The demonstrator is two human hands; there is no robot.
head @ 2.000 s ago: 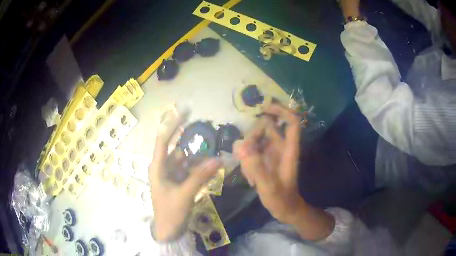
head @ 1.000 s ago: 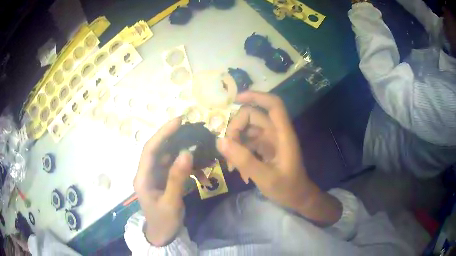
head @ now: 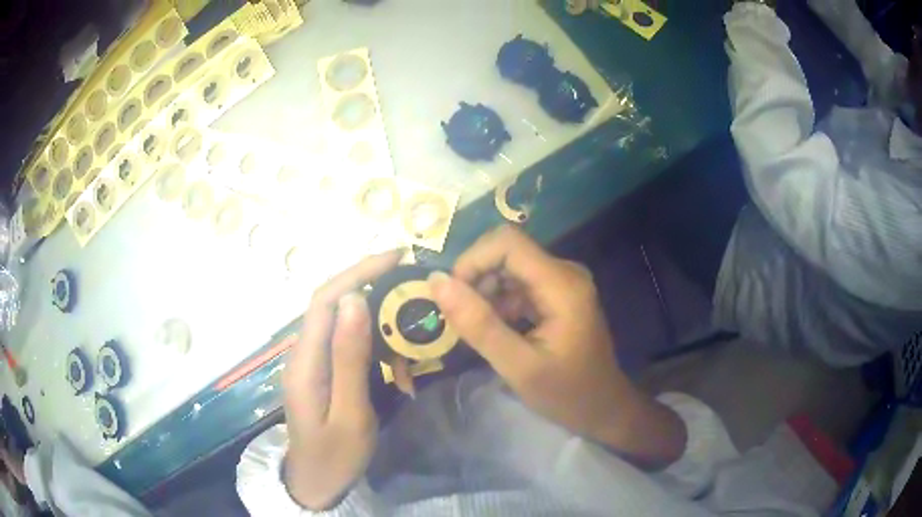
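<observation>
My left hand (head: 339, 374) holds a round black housing from its left side, low in front of me at the near bench edge. A cream adhesive ring (head: 392, 321) lies on the housing's face, with a small hole at its left and a green patch (head: 432, 320) inside its opening. My right hand (head: 536, 338) has its thumb and fingertips on the upper right of the ring and housing. The far side of the housing is hidden. A yellow sticker strip (head: 429, 218) lies on the mat just beyond my hands.
Bare black housings (head: 476, 131) stand at the mat's right. Ringed housings (head: 109, 364) are at the left. Sticker sheets (head: 119, 126) lie at the far left. A pale curved piece (head: 519, 199) lies at the mat's right edge. A red stick (head: 257, 363) is near the front edge. A person's sleeve (head: 778, 151) is at right.
The cream ring, held raised above the housing earlier, now lies on its face. The housing is turned face up towards me. The view has shifted, so the mat sits higher in the picture.
</observation>
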